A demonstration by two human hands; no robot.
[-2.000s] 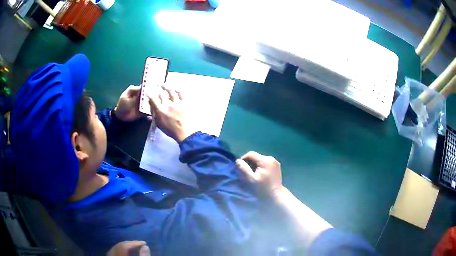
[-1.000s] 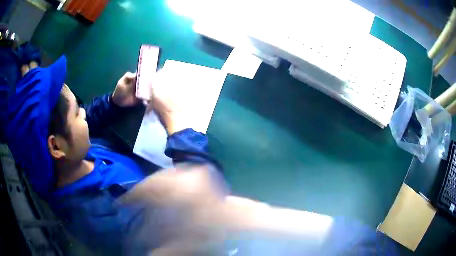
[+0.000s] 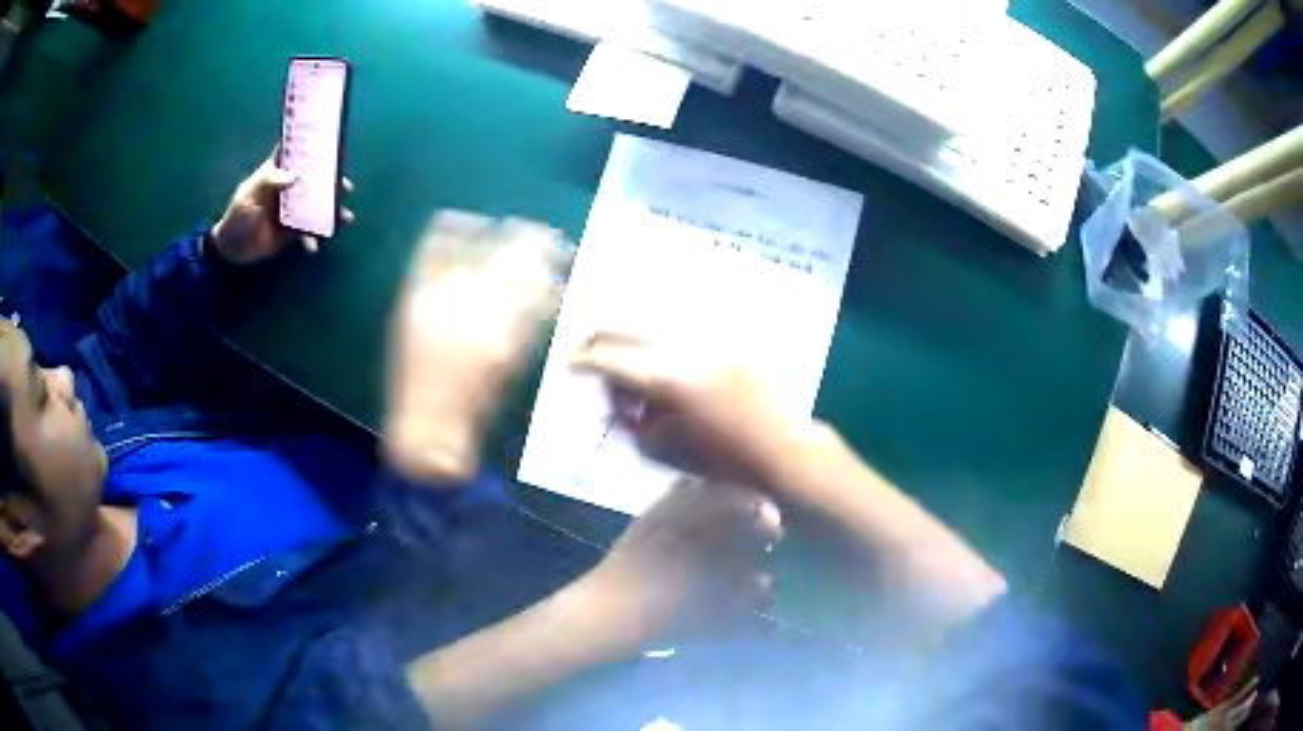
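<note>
The record sheet (image 3: 729, 300), white with lines of characters near its top, lies flat on the green bench. My right hand (image 3: 686, 407), blurred, is over its lower part with fingers bent; a thin dark mark shows by the fingers, and I cannot tell if it is a pen. My left hand (image 3: 693, 550), also blurred, is at the sheet's near edge, just below my right hand; its grip is unclear. A coworker's blurred hand (image 3: 472, 336) is above the bench at the sheet's left edge. The coworker's other hand holds a lit smartphone (image 3: 315, 143).
Stacked white trays (image 3: 943, 129) stand at the back, with a paper slip (image 3: 629, 86) beside them. A clear plastic bag (image 3: 1165, 250), a tan cardboard sheet (image 3: 1136, 500), a black component tray (image 3: 1257, 400) and a red object (image 3: 1225, 657) are at right. The coworker in blue sits at left.
The sheet has moved right, away from the coworker and under my right hand. The phone has moved left in one coworker's hand. My left hand has come in from the lower left.
</note>
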